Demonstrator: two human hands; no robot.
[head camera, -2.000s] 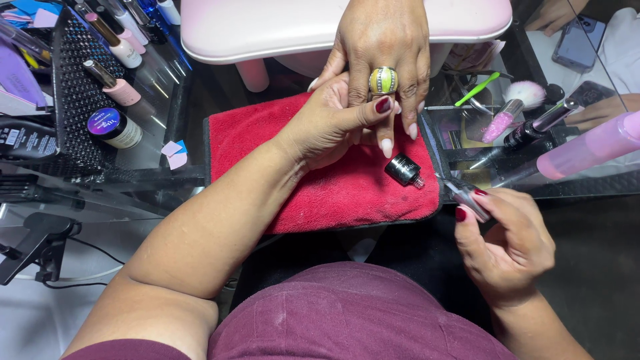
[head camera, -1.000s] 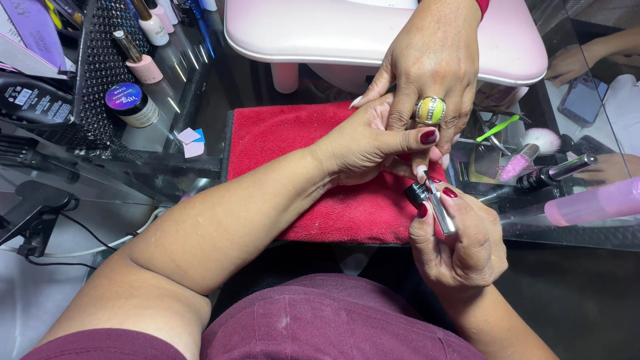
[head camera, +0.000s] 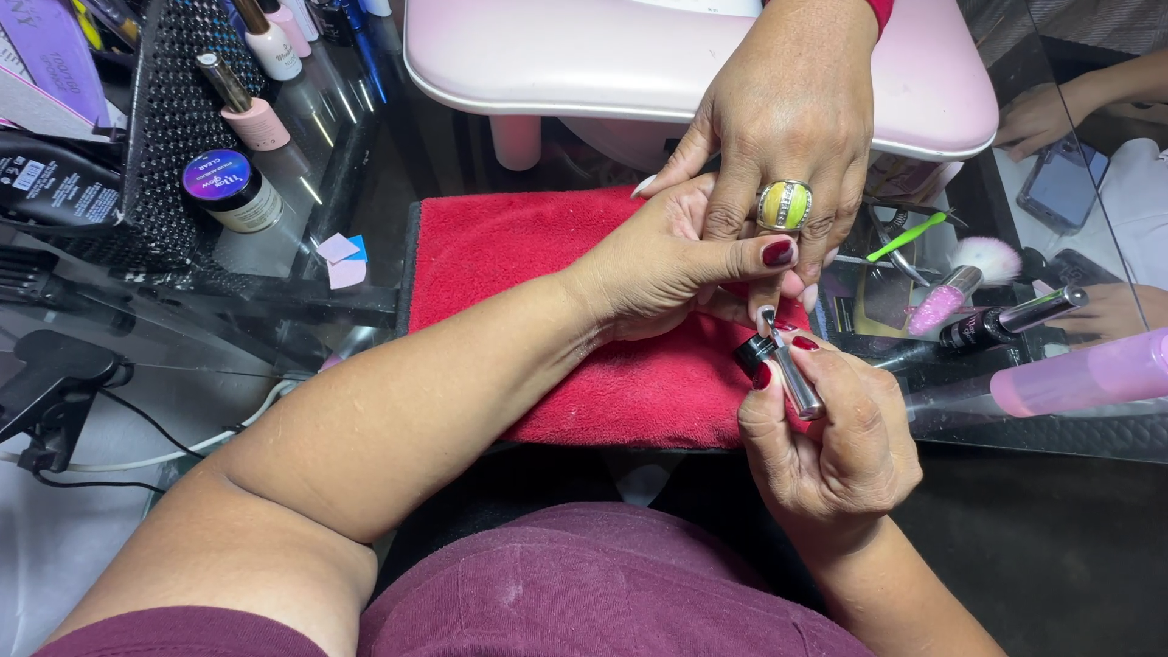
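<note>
Another person's hand (head camera: 789, 119), wearing a ring with yellow-green bands (head camera: 784, 204), reaches in from the top over a red towel (head camera: 511, 246). My left hand (head camera: 666, 255) grips one finger of that hand, my thumb lying across it. Between thumb and fingers, my right hand (head camera: 835, 429) holds the silver cap of a nail polish brush (head camera: 798, 383), its bristles at the light-tipped nail of the held finger. A small black-labelled polish bottle (head camera: 754, 353) is on the towel beside the brush, partly hidden by my right fingers.
Behind the towel stands a pink padded armrest (head camera: 566, 55). At left are a clear acrylic jar (head camera: 233, 192), a pink polish bottle (head camera: 246, 105) and a black perforated basket (head camera: 178, 155). At right lie a green-handled tool (head camera: 906, 236), a fluffy brush (head camera: 963, 283) and a pink tube (head camera: 1086, 374).
My right hand has moved left and up from the towel's right edge, bringing the brush to the other person's nail. My left hand still holds the finger.
</note>
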